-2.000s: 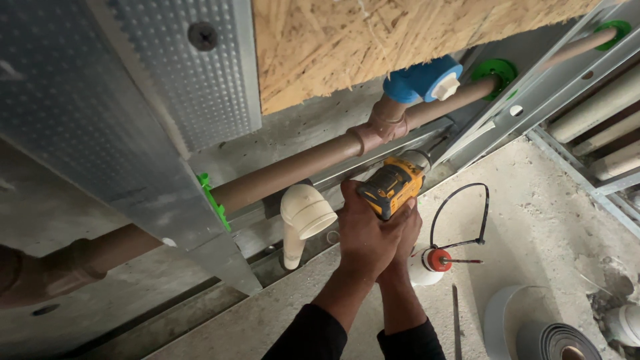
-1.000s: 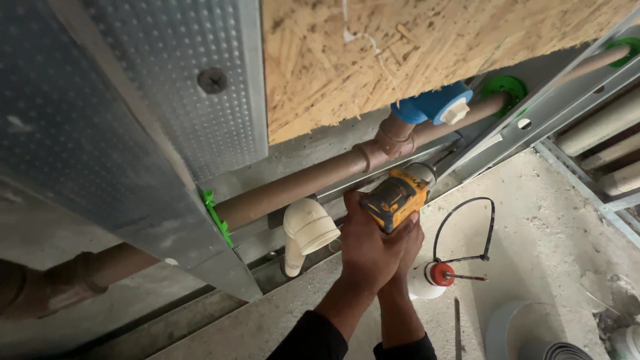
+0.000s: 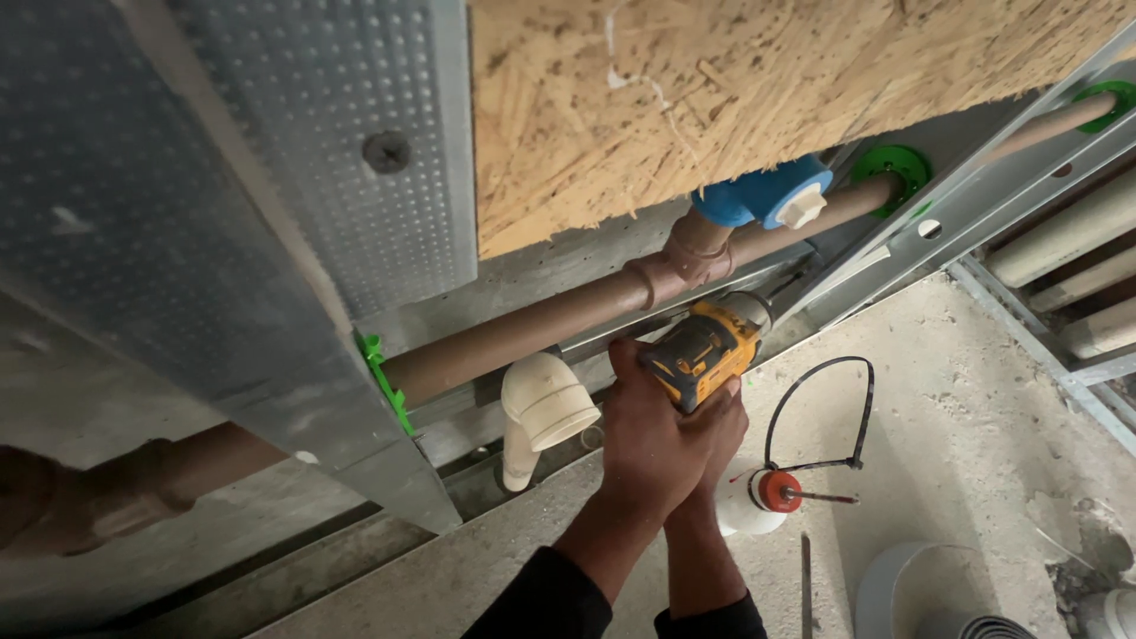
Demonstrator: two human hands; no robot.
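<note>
Both of my hands hold a yellow and black cordless drill (image 3: pixel 706 351). My left hand (image 3: pixel 643 435) wraps its grip from the left, and my right hand (image 3: pixel 726 426) closes on it from the right and below, partly hidden. The drill's chuck and thin bit point up and right toward the metal stud beside the bottom track. Just above runs a brown plastic pipe (image 3: pixel 524 333) with a tee, topped by a blue fitting (image 3: pixel 763 195) with a white plug. A cream plastic pipe elbow (image 3: pixel 550 404) stands left of my hands. Whether the bit touches metal cannot be told.
An OSB panel (image 3: pixel 674 106) overhangs the pipe. Metal studs (image 3: pixel 399 222) rise at left; green pipe collars (image 3: pixel 892 177) ring the pipe. On the concrete floor are a white bottle with a red cap (image 3: pixel 781 491), a black cable tie (image 3: pixel 865 408), a thin rod (image 3: pixel 806 586) and a coiled strip (image 3: pixel 994 628).
Both hands stay on the drill, which keeps nearly the same place beneath the tee and points the same way. The view has shifted slightly.
</note>
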